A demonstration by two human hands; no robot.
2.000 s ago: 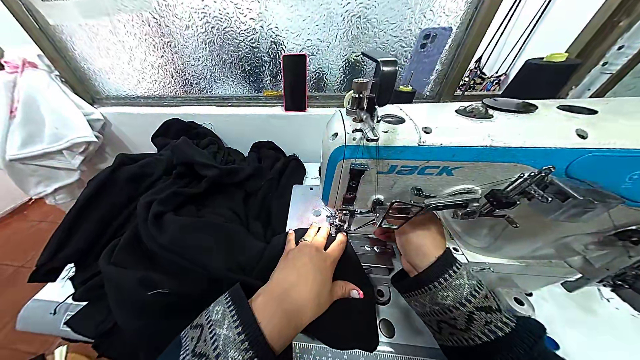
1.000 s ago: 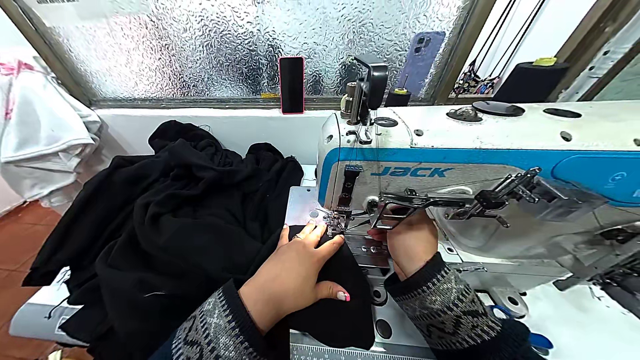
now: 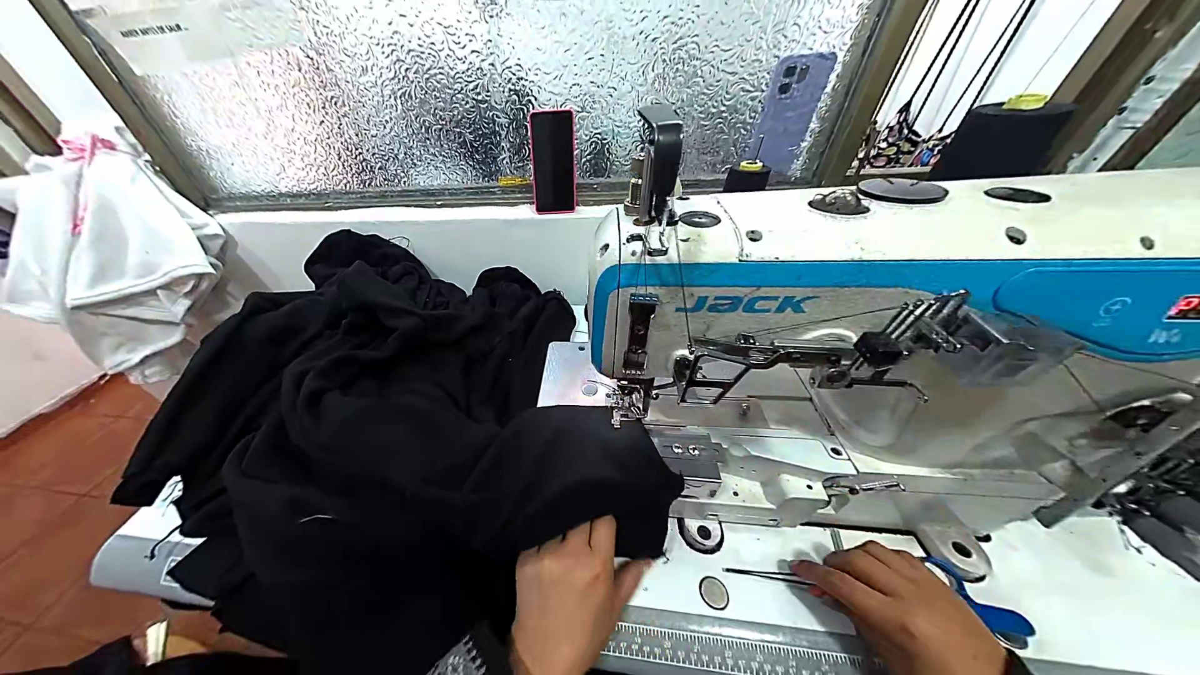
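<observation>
Black fabric [image 3: 394, 422] lies bunched on the left of the machine bed, its near right part reaching the presser foot [image 3: 628, 401] of a white and blue Jack sewing machine [image 3: 844, 281]. My left hand [image 3: 572, 591] grips the lower edge of that fabric, its fingers partly under the cloth. My right hand [image 3: 891, 600] rests low on the white table, its fingertips on a pair of dark metal tweezers [image 3: 764, 573]. Blue-handled scissors [image 3: 1003, 619] lie beside and partly behind this hand.
A measuring tape strip [image 3: 712, 647] runs along the table's front edge. A phone with a pink edge [image 3: 553, 161] stands on the ledge behind. White garments [image 3: 122, 253] hang at the left. Black thread cones [image 3: 1003, 136] stand behind the machine.
My right hand has moved from beside the needle area down to the tweezers on the table. My left hand has moved down from the presser foot to the fabric's lower edge.
</observation>
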